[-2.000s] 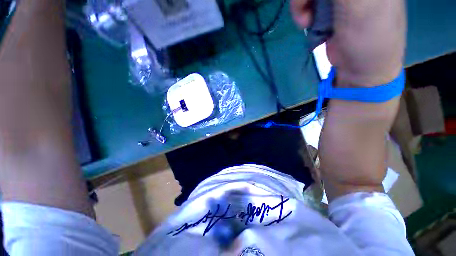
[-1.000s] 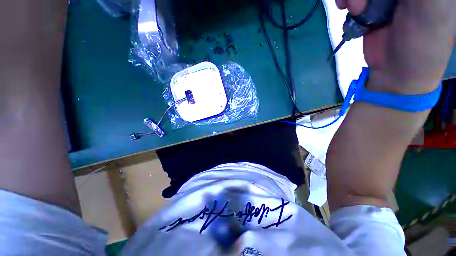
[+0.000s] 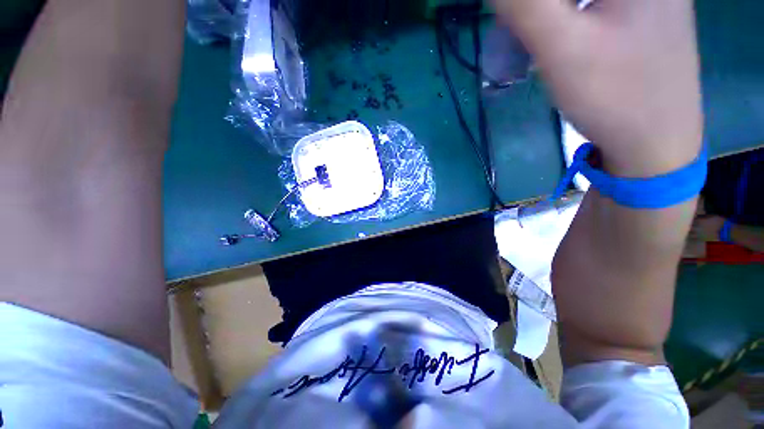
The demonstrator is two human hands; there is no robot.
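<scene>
A white housing (image 3: 339, 169) lies inner side up on clear film (image 3: 408, 172) near the bench's front edge. A thin wire lead (image 3: 262, 225) runs from a dark connector inside it onto the green bench, with small silver and dark parts at its end. My right hand (image 3: 624, 71) is at the top right, away from the housing; the top edge cuts off its fingers, and what it holds cannot be told. My left forearm shows at the left, but its hand is out of the picture past the top edge.
A bagged white housing (image 3: 260, 46) stands behind the unit to the left. Small dark screws (image 3: 369, 90) are scattered behind it. Black cables (image 3: 461, 92) run down the bench to its edge. Cardboard (image 3: 234, 323) is below the bench. Another person's hand (image 3: 708, 235) shows at far right.
The electric screwdriver seen in my right hand a second ago no longer shows clearly. My right hand has moved left and inward. The grey-white box seen earliest has left the view.
</scene>
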